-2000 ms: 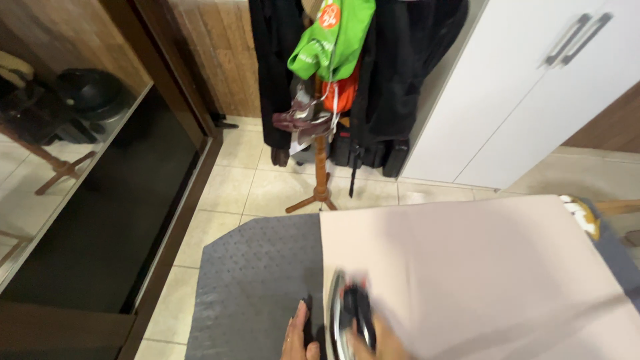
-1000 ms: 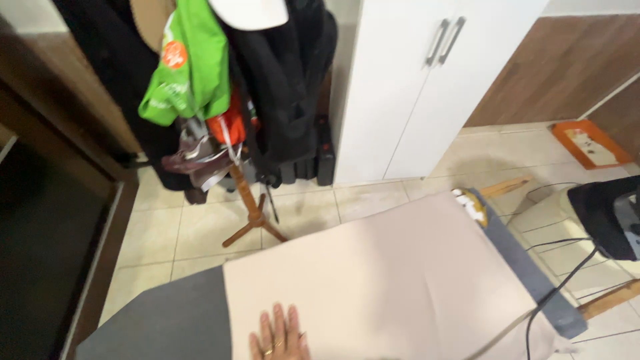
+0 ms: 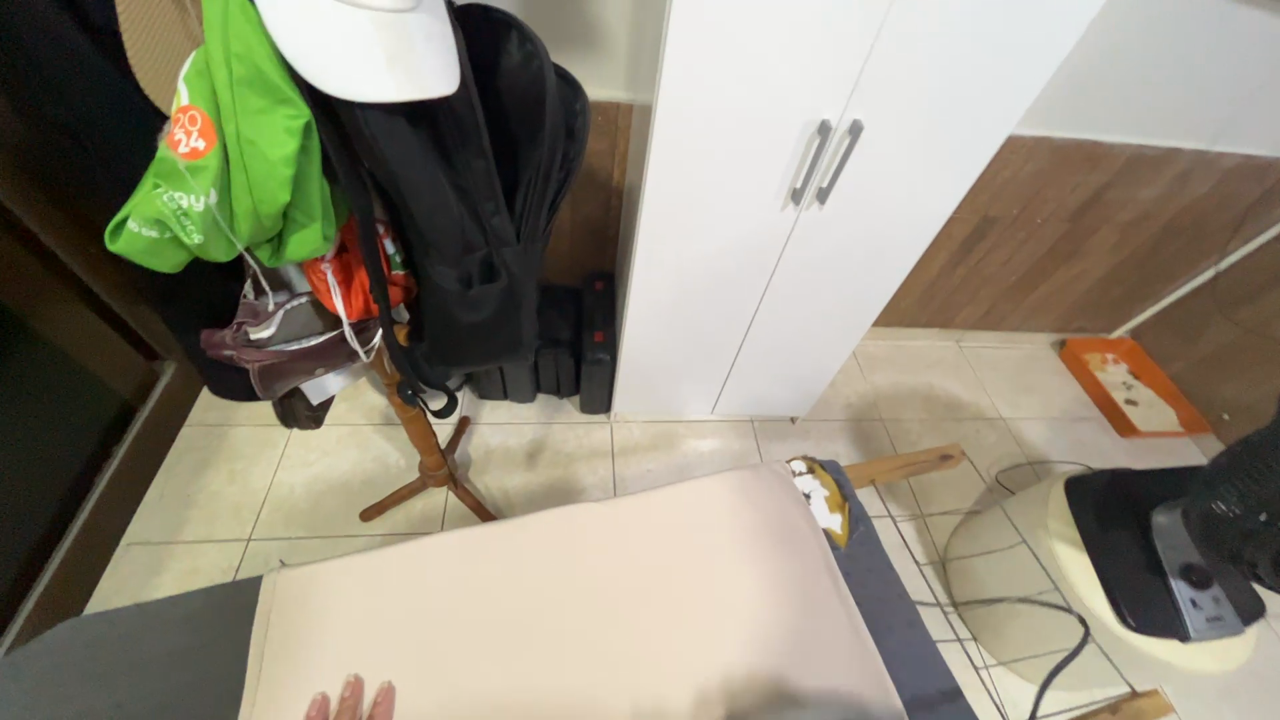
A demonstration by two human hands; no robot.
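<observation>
Pale pink fabric is spread over a dark grey ironing board cover, which shows at the left and along the right end. Only the fingertips of my left hand show, at the bottom edge, resting on the fabric near its left side with nothing seen under them. My right hand is out of view. A dark blur, perhaps a shadow, lies on the fabric at the bottom, right of centre. The iron is not visible.
A wooden coat stand holds bags and a white cap. Behind the board is a white wardrobe. To the right, a black appliance stands on a cream round base, with a cord; farther back lies an orange tray.
Two seconds ago the iron was on the fabric by the left hand, with the right hand on it; both are out of view now. The view has swung right.
</observation>
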